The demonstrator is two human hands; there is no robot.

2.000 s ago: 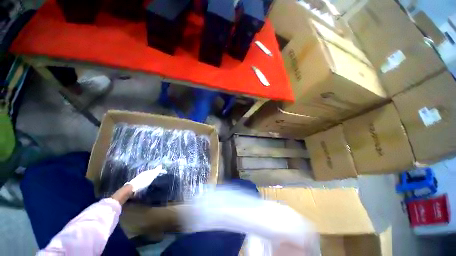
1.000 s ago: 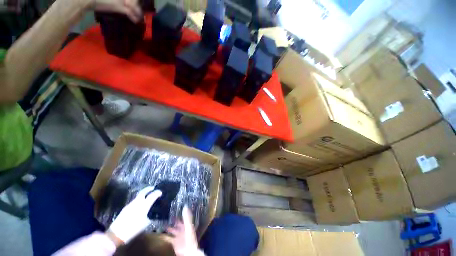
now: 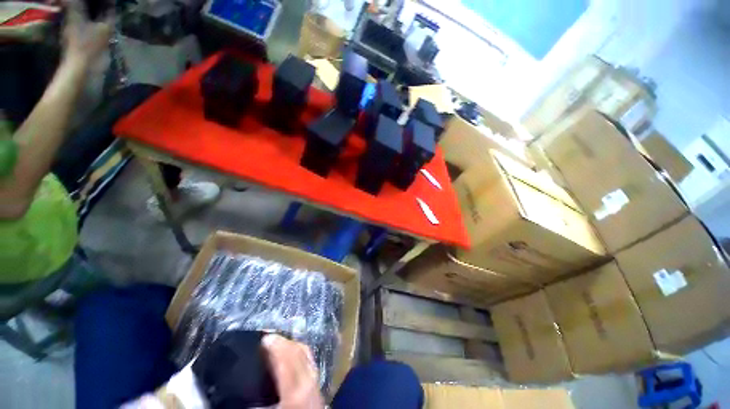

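My left hand (image 3: 180, 391), in a white glove, holds the left side of a black case (image 3: 238, 369) low in the picture; its fingers are mostly hidden behind the case. My bare right hand (image 3: 293, 371) grips the case's right side. The case is over the near part of the open carton (image 3: 349, 297). Rows of dark pieces in clear, shiny plastic sleeves (image 3: 264, 295) fill the carton. Several black stacks (image 3: 326, 137) stand on the red table (image 3: 264, 164). I cannot tell whether one or more cases are in my hands.
A person in green (image 3: 40, 228) sits at the left, one arm raised. Two white-bladed tools (image 3: 428, 211) lie at the table's right edge. Large cartons (image 3: 592, 307) are stacked at right beside a pallet (image 3: 432, 323). A blue stool (image 3: 669, 385) is far right. Carton flaps (image 3: 496, 398) show at the bottom.
The black case has risen from the sleeved pieces toward me, now between both hands. My right hand has come from the lower right onto it. The coworker's arm has moved back from the table stacks.
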